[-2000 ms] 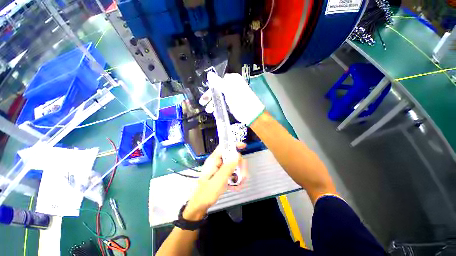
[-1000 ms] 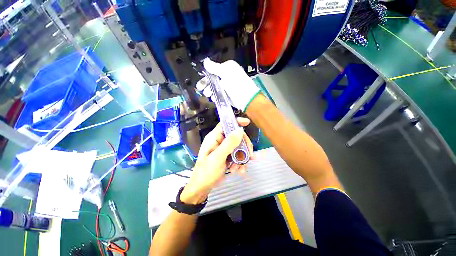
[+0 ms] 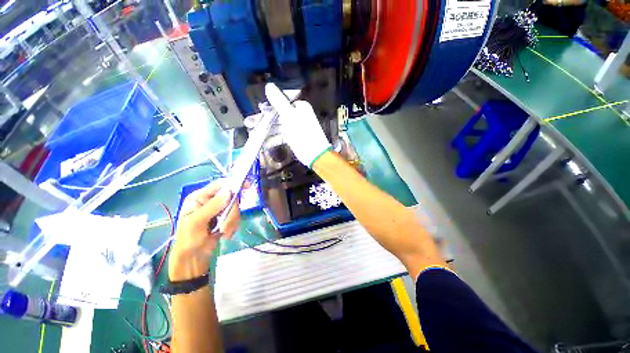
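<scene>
My left hand (image 3: 206, 219), bare with a black wristband, is closed around the handle end of a long silver adjustable wrench (image 3: 246, 160). The wrench slants up and right to the front of the blue press (image 3: 238, 48). My right hand (image 3: 297, 129), in a white glove with a green cuff edge, is at the wrench's head under the press ram; its fingers touch the wrench. The fingers and the wrench jaw hide what lies behind them. Silvery terminals (image 3: 323, 196) lie in a heap on the dark press plate (image 3: 293, 200).
Black wires (image 3: 293, 247) lie on the ribbed tray (image 3: 276, 279) at the bench edge. The red flywheel (image 3: 397, 52) is at the press's right. Blue bins, white papers (image 3: 90, 269) and a dark blue bottle (image 3: 38, 308) are left. A blue stool (image 3: 494, 138) stands right.
My left hand has swung left with the wrench's handle end, so the wrench now leans the other way. The terminal heap and black wires show more fully. The view has shifted slightly.
</scene>
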